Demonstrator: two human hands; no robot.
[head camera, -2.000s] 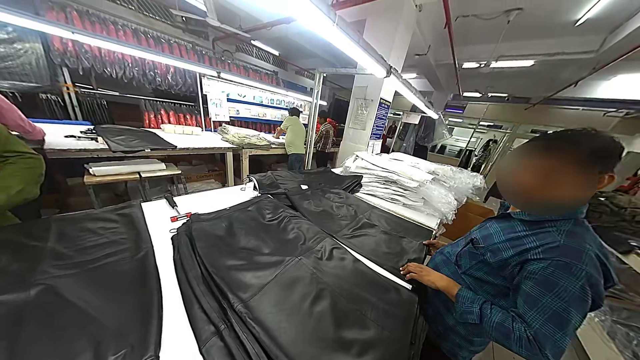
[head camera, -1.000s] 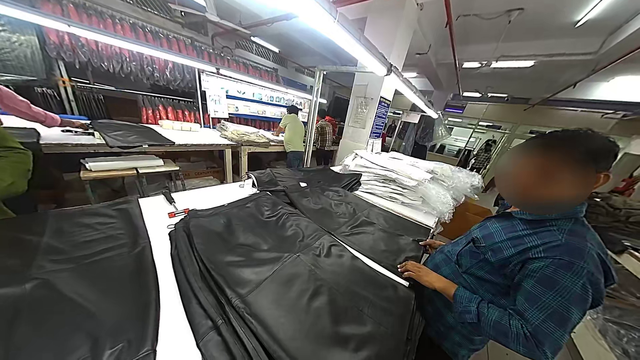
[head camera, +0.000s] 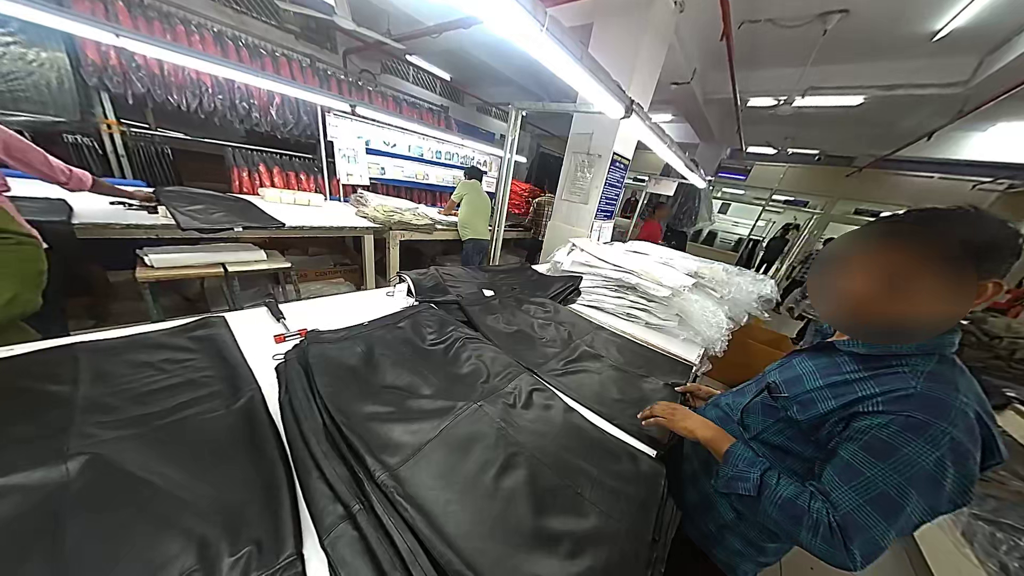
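Neither my left hand nor my right hand is in view. Black leather-like garments lie on a white table: one piece (head camera: 136, 448) at the left, a layered stack (head camera: 496, 448) in the middle and another garment (head camera: 584, 360) behind it at the right. Beyond them a further black garment (head camera: 488, 282) is bunched at the far edge. A small tool with a black handle (head camera: 276, 310) and a red object (head camera: 290, 336) lie on the white tabletop (head camera: 260, 352). At the right, a co-worker in a plaid shirt (head camera: 848, 464) rests both hands on the edge of the right garment.
A pile of white, plastic-wrapped items (head camera: 656, 280) stands at the table's far right, with a cardboard box (head camera: 744, 352) beside it. Behind are a low bench (head camera: 180, 272) and long worktables (head camera: 304, 228). Another person's arm in a pink sleeve (head camera: 48, 160) reaches over a worktable at the far left.
The pink-sleeved person at the far left has an arm stretched farther over the worktable than two seconds ago. The garments and the plaid-shirted co-worker look nearly unchanged.
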